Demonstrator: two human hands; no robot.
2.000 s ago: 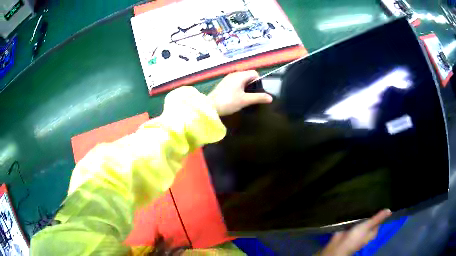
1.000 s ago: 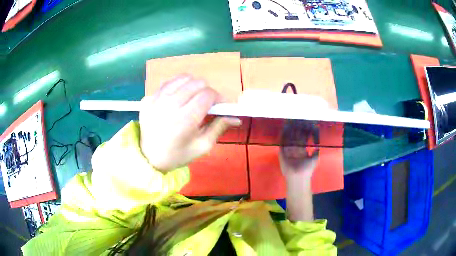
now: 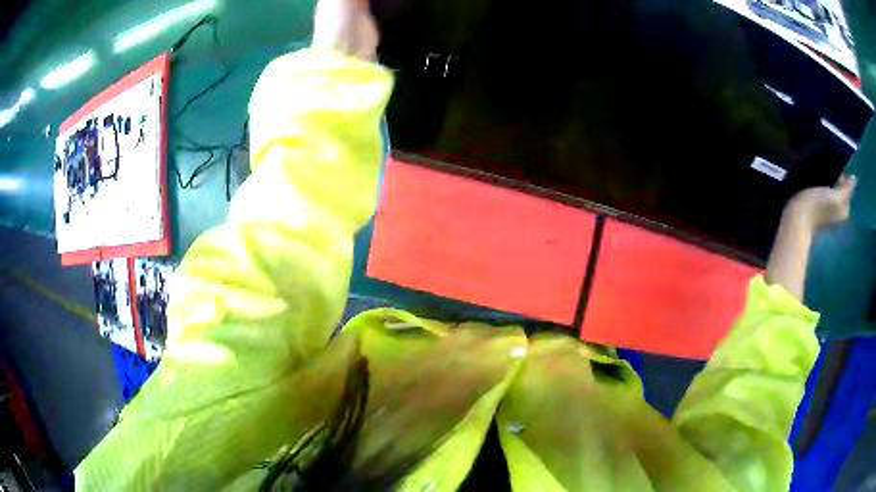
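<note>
The display unit shows its glossy black screen face, with a small white label near its right end. It lies tilted in view over the orange-red foam pads, whose near parts show below its lower edge. My left hand is at the unit's left edge, cut off by the top of the picture; its fingers are mostly hidden. My right hand is at the unit's right edge, its fingers around the side. Whether the unit rests fully on the pads cannot be told.
Another open unit with a mainboard lies on an orange-red pad at the left. Black cables lie on the green surface beside it. Part of another white unit shows at the top right. Blue crates stand below the line's edge.
The unit has turned from edge-on to screen face up over the pads. My left hand has moved up to its left edge, and my right hand from beneath it to its right edge.
</note>
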